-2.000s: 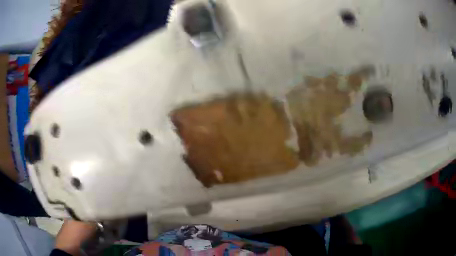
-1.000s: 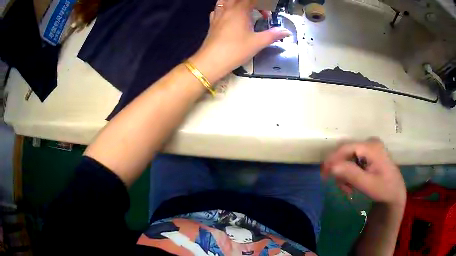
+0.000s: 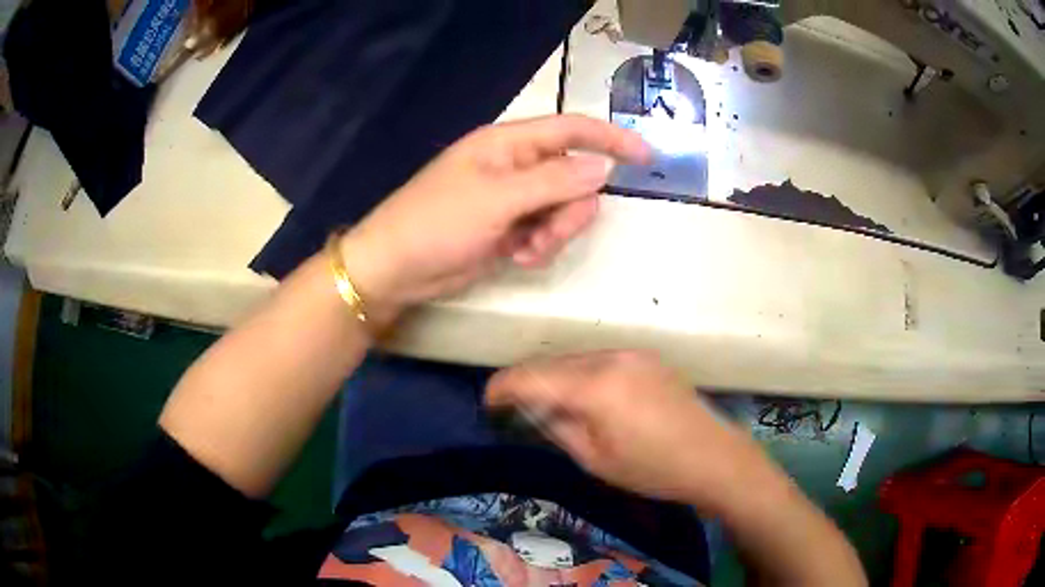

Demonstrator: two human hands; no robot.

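Observation:
A large dark navy cloth piece (image 3: 344, 103) lies on the left part of the cream machine table. My left hand (image 3: 504, 206) is over the table just right of the cloth, fingers pointing toward the lit needle plate (image 3: 659, 172); I cannot tell whether its fingertips hold anything. The presser foot (image 3: 661, 83) is above the plate, with no cloth under it. My right hand (image 3: 607, 419) is blurred, low at the table's front edge above the lap, fingers curled; what it may hold cannot be told.
The sewing machine head (image 3: 963, 46) is at the top right. Another dark cloth piece (image 3: 86, 103) hangs at the far left beside a blue and white box (image 3: 149, 40). A red stool (image 3: 968, 505) stands lower right. Dark thread (image 3: 796, 415) hangs at the table's front edge.
My left hand has drawn back from the presser foot, down and to the left. My right hand has moved left from the table's right front to the lap.

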